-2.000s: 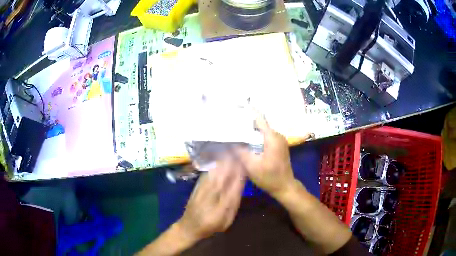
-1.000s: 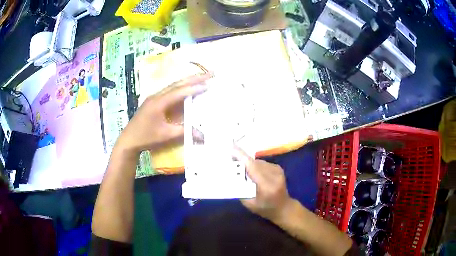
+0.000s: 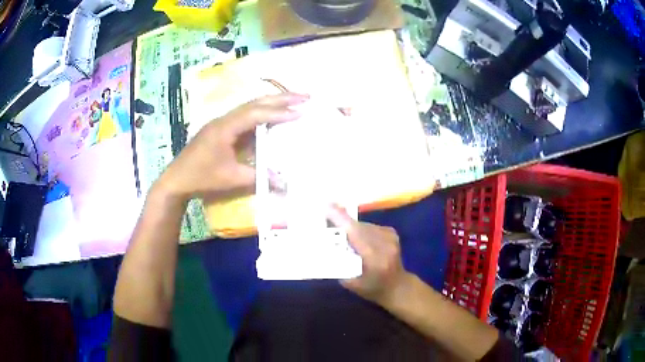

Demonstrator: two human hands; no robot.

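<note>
A glaring white housing [image 3: 308, 244] lies over the front edge of the yellowish work pad [image 3: 233, 216], its flat rectangular end towards me. My left hand [image 3: 230, 145] is curved around its far left part, with the fingers on top and the thumb at its side. My right hand [image 3: 376, 256] grips its near right side, with a fingertip over the inside. A thin reddish-brown lead wire [image 3: 274, 84] shows beyond my left fingers. The far part of the housing is lost in glare against the pad.
A yellow screw box [image 3: 198, 14] and a round grey tin [image 3: 332, 10] stand at the back. Silver-grey blocks with a black strap [image 3: 527, 60] are at the right. A red basket [image 3: 594, 185] with black domes stands right of the bench. White parts [image 3: 76, 49] and a pink sheet [image 3: 88, 127] are left.
Since two seconds ago, my hands have parted from their blurred, close position and hold the white housing. Over the last second they have barely moved; the bench view has shifted slightly left and up.
</note>
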